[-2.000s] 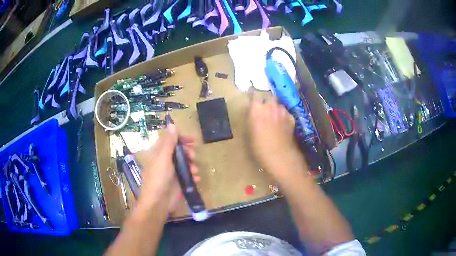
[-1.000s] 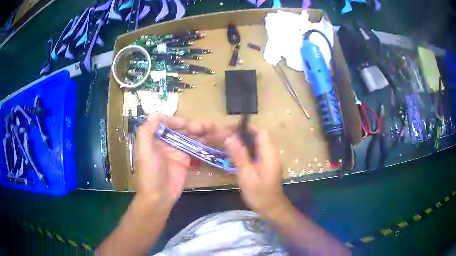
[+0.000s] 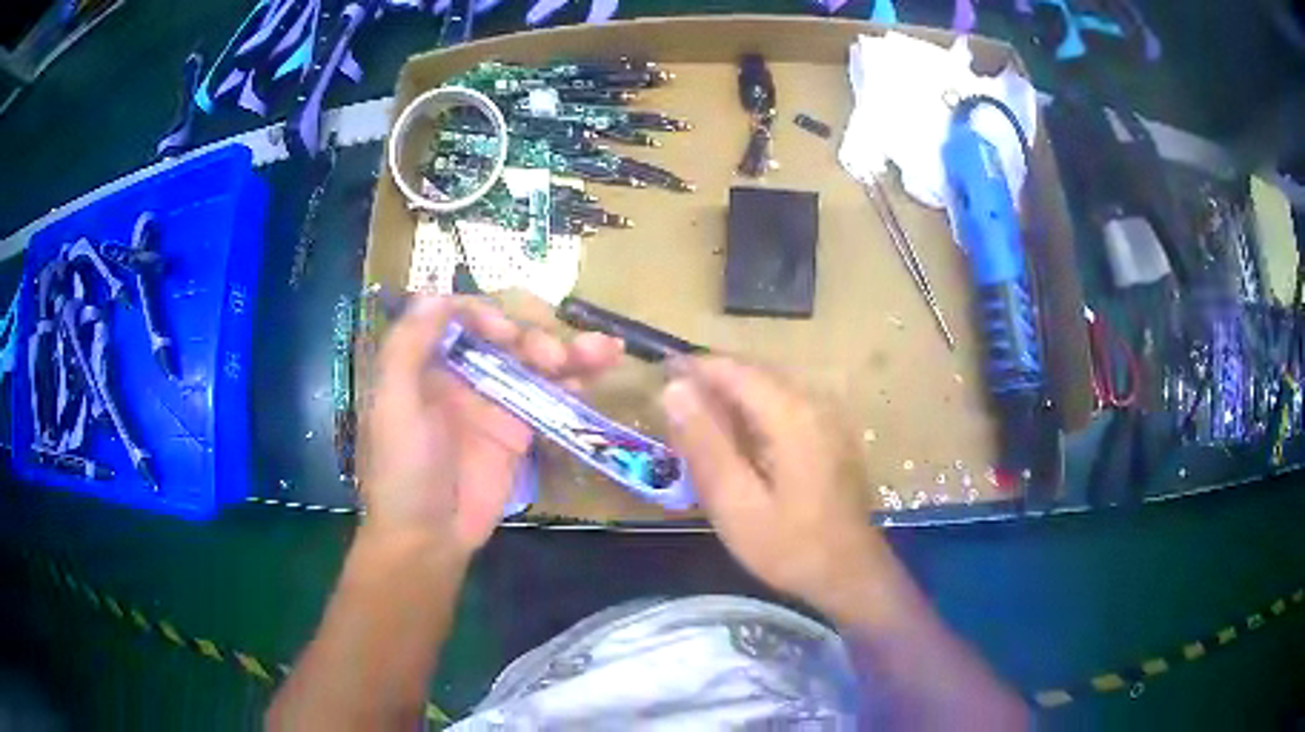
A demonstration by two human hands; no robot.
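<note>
My left hand point(image 3: 465, 415) holds a lilac half-shell point(image 3: 558, 415), its hollow side facing up with small coloured parts inside its right end. My right hand point(image 3: 780, 465) is at the right, its thumb and fingertips on the end of a slim black stick-like part point(image 3: 630, 329) just above the shell. The black part's other end lies by my left fingertips. Both hands are over the near side of the cardboard tray point(image 3: 687, 508). The inner detail of the shell is too blurred to tell.
In the tray are circuit boards point(image 3: 573, 129), a white tape roll point(image 3: 448, 147), a black block point(image 3: 771, 252), tweezers point(image 3: 912, 260), a blue electric screwdriver point(image 3: 992, 243) and tiny screws point(image 3: 916, 498). A blue bin point(image 3: 215, 343) stands left. Coloured shells point(image 3: 286, 57) lie behind.
The single closed-looking black pen from two seconds ago is no longer seen. The shell now shows open side up, and the black part has swung from upright to slanting above it. The view has shifted.
</note>
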